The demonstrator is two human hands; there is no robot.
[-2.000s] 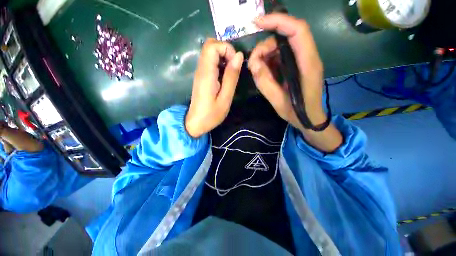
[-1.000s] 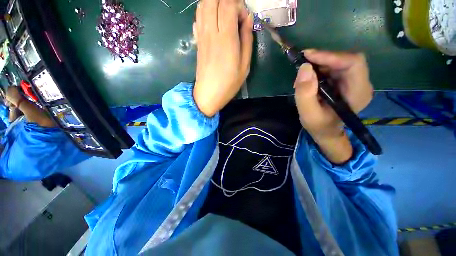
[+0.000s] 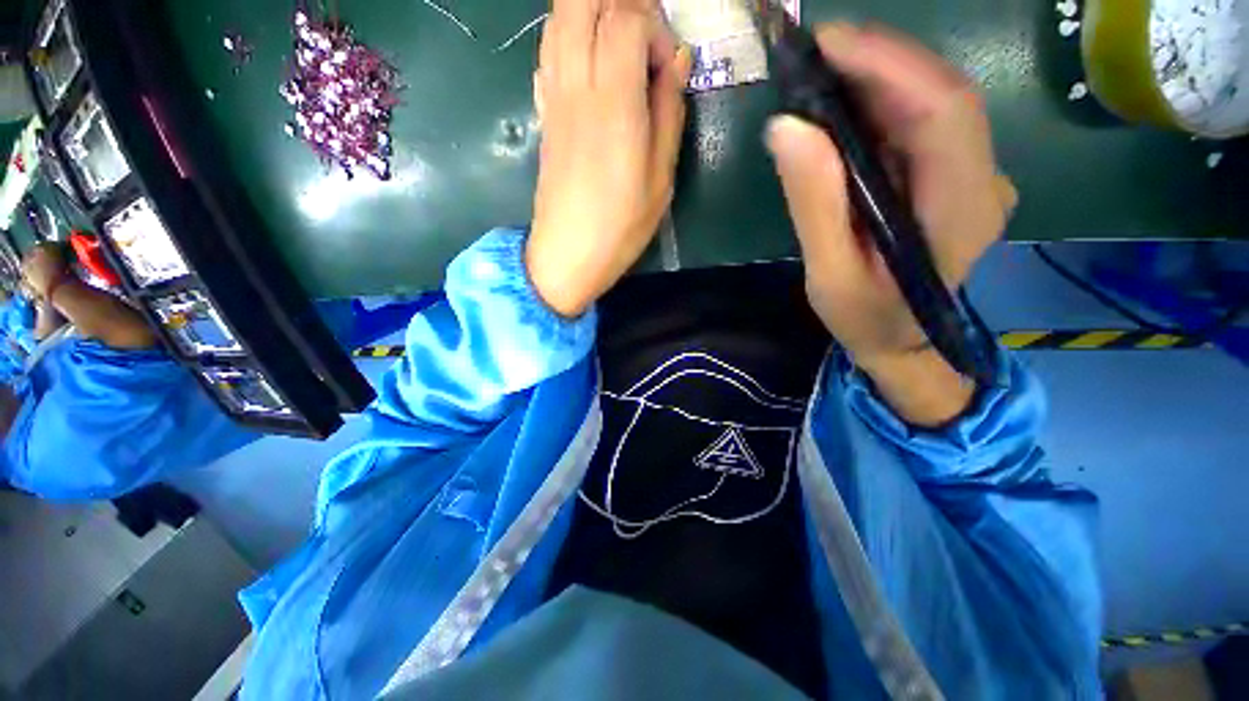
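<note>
A phone housing (image 3: 726,44) with a pale area and a blue-purple patterned end lies at the top edge of the view, partly cut off. My left hand (image 3: 603,151) lies beside it, back up, fingertips at its left side and cut off by the edge; whether it grips the housing is hidden. My right hand (image 3: 911,192) holds the black soldering iron (image 3: 884,206) like a pen, its front end over the housing. The metal tip is blurred and hard to make out.
A maroon and silver pile of small components (image 3: 340,103) lies on the green mat (image 3: 466,178). A black phone tray (image 3: 206,233) stands at left. A yellow-green tub (image 3: 1126,55) with white bits is at top right. Another person's arm (image 3: 103,315) is at far left, near a red-handled tool (image 3: 93,258).
Two seconds ago both hands had fingers near each other below the housing. Since then my left hand flattened beside it, and my right hand brought the iron's front over the housing, recently moving up.
</note>
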